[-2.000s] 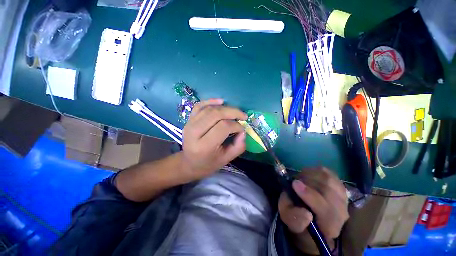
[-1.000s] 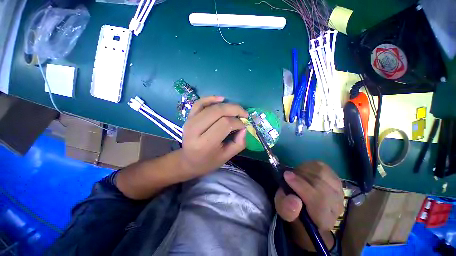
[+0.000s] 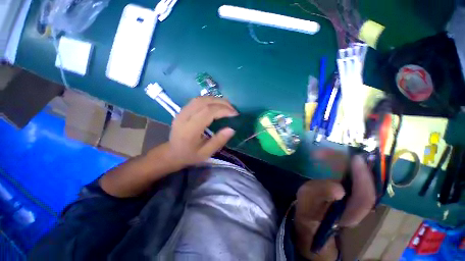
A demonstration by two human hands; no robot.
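Note:
The bright green disc (image 3: 270, 145) lies on the dark green mat with a yellowish strip and a small circuit board (image 3: 286, 131) on it. My left hand (image 3: 200, 131) is left of the disc, thumb and fingers apart, with nothing visible between them. It partly covers white strips (image 3: 164, 97). A thin reddish wire shows between this hand and the disc. My right hand (image 3: 334, 196), blurred, is right of and below the disc, closed around the black handle of the soldering iron (image 3: 328, 222). The iron's tip cannot be made out. Small green boards (image 3: 208, 84) lie above my left hand.
Blue-handled tools (image 3: 326, 109) and a white strip bundle (image 3: 352, 97) lie right of the disc. The orange and black tool (image 3: 386, 137), tape roll (image 3: 406, 168) and black fan (image 3: 414, 81) are farther right. A white case (image 3: 131, 46) and white bar (image 3: 268, 19) lie farther back.
My left hand has moved away from the disc and its fingers have spread. My right hand has moved right with the iron, away from the board. The view has shifted a little.

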